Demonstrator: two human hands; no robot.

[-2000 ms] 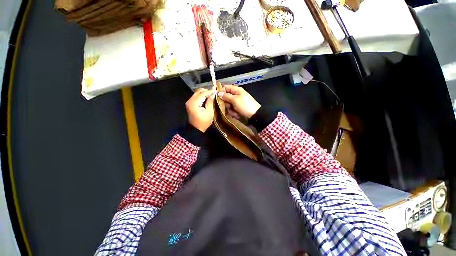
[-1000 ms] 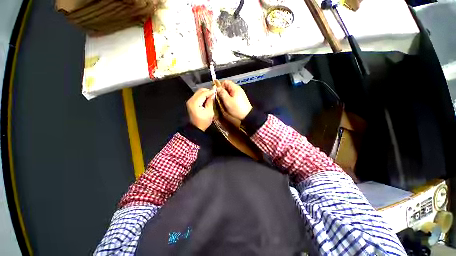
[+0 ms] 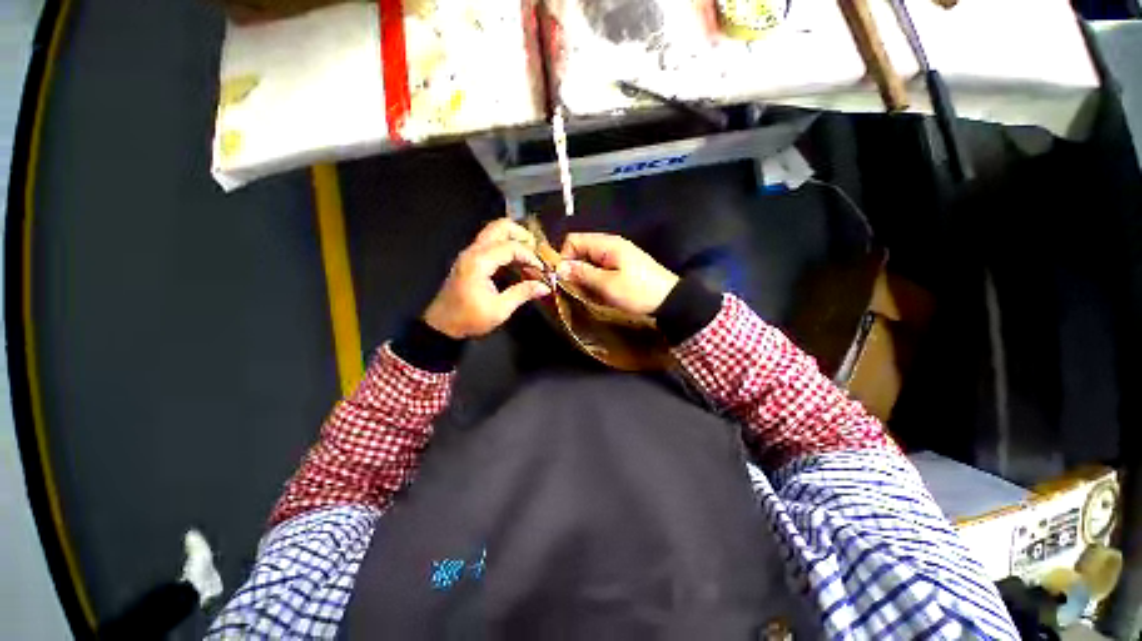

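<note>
A brown leather bag piece (image 3: pixel 616 341) hangs between my hands over my lap, partly open, its rim towards the bench. My left hand (image 3: pixel 483 283) pinches its upper edge between fingertips. My right hand (image 3: pixel 616 272) holds the same edge from the other side, fingertips close to the left ones. Any small part between the fingertips is too small to tell. The narrow pale bar (image 3: pixel 562 163) juts from the table edge just beyond my hands and does not touch the piece.
On the white table (image 3: pixel 466 75) lie a red tape strip (image 3: pixel 395 69), a thin dark tool (image 3: pixel 673 103) and a dish of small bits (image 3: pixel 753 13). A wooden handle (image 3: pixel 873 53) and a black-handled hammer (image 3: pixel 939 113) overhang the right edge. A cardboard box (image 3: pixel 877 357) stands below right.
The bag piece has come off the bar and back towards my lap with both hands. The view has shifted, so the table sits higher. A light shoe shows at lower left.
</note>
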